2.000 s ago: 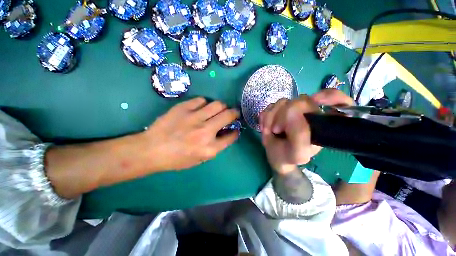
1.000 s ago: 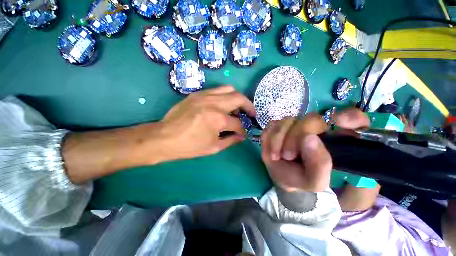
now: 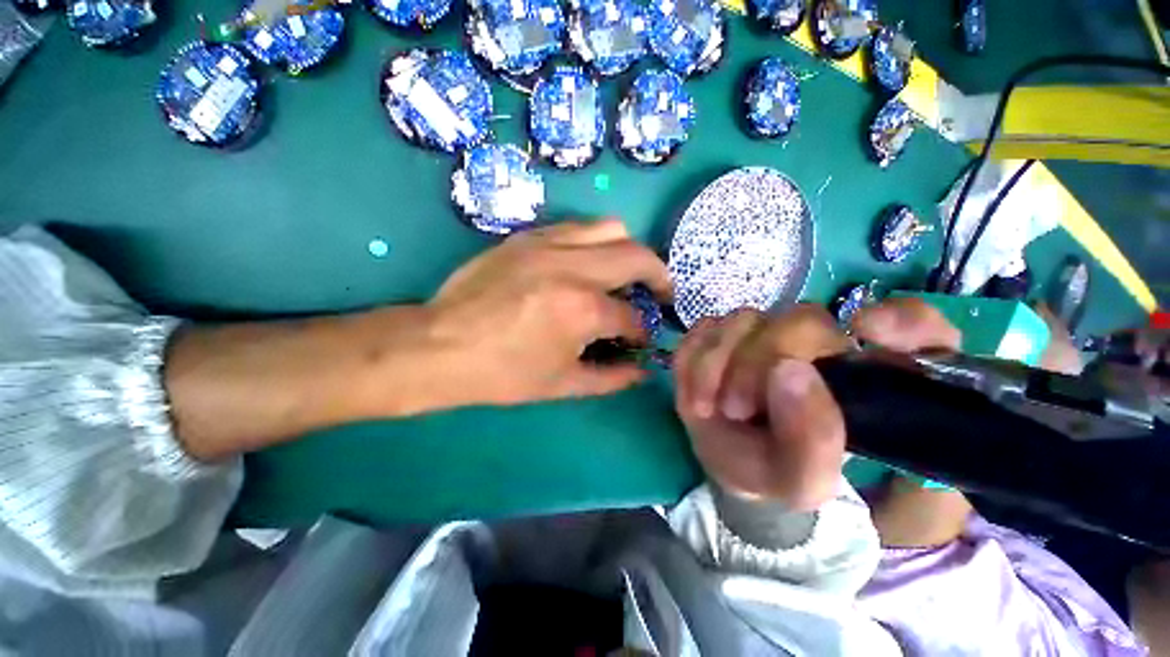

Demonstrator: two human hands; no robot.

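Observation:
My left hand [image 3: 545,315] rests on the green mat with its fingers around a round circuit board unit [image 3: 642,308], which is mostly hidden under the fingers. My right hand [image 3: 770,398] is closed around the front of a thick black electric screwdriver [image 3: 988,430], held nearly level from the right. A thin tip seems to reach the unit at my left fingertips; the exact contact is too small to tell. The round silver screw dish [image 3: 742,244] lies just beyond my hands, full of tiny dotted speckle.
Several round blue units [image 3: 565,116] lie across the far mat, with more along the yellow tape [image 3: 926,96] at right. A teal box [image 3: 994,327], black cable [image 3: 982,167] and white crumpled bag [image 3: 1007,225] are at right. Another person's lilac sleeve [image 3: 988,584] is close at lower right.
The view has shifted, so the units and dish appear further right. The screwdriver and my right hand have come lower, with the front end beside the unit in my left hand.

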